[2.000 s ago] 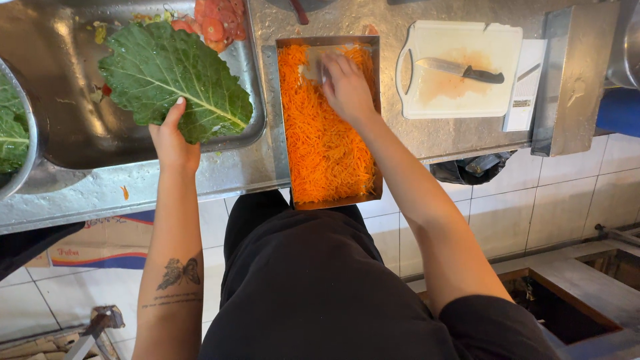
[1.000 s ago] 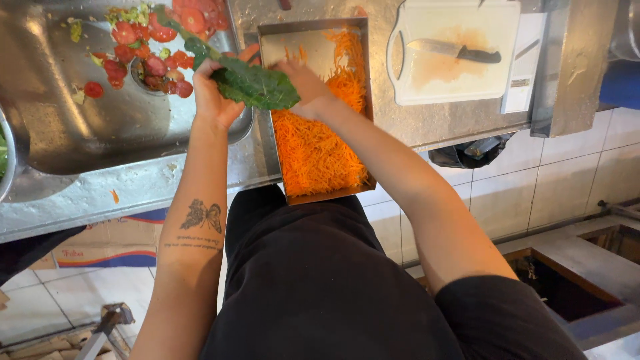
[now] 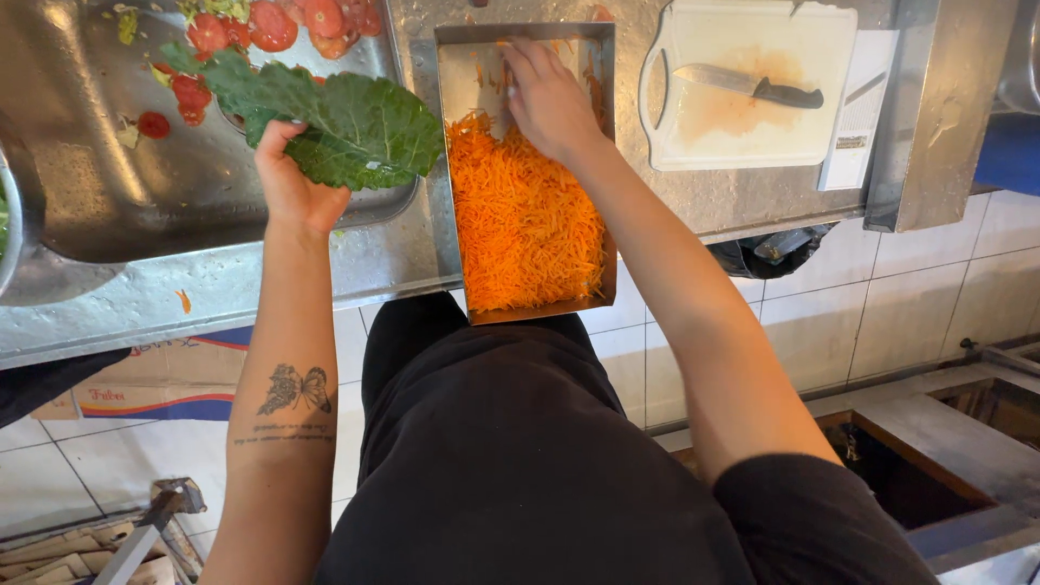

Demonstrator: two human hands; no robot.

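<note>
My left hand grips a large green leaf, like collard or kale, over the right side of the steel sink. At the far end of a rectangular metal tray, my right hand reaches in with its fingers down near the tray floor; whether they pinch anything is hidden. Grated carrot fills the near and middle parts of the tray, while much of the floor at the far end shows with a few shreds on it. The tray's near end juts past the counter edge, close to my body.
The steel sink on the left holds tomato pieces and green scraps. To the right lie a white cutting board with a black-handled knife, a white grater and a steel channel. A metal bowl stands far left.
One second ago both hands were together at the leaf, left of the tray. Now my right hand is back at the tray's far end and my left holds the leaf further left.
</note>
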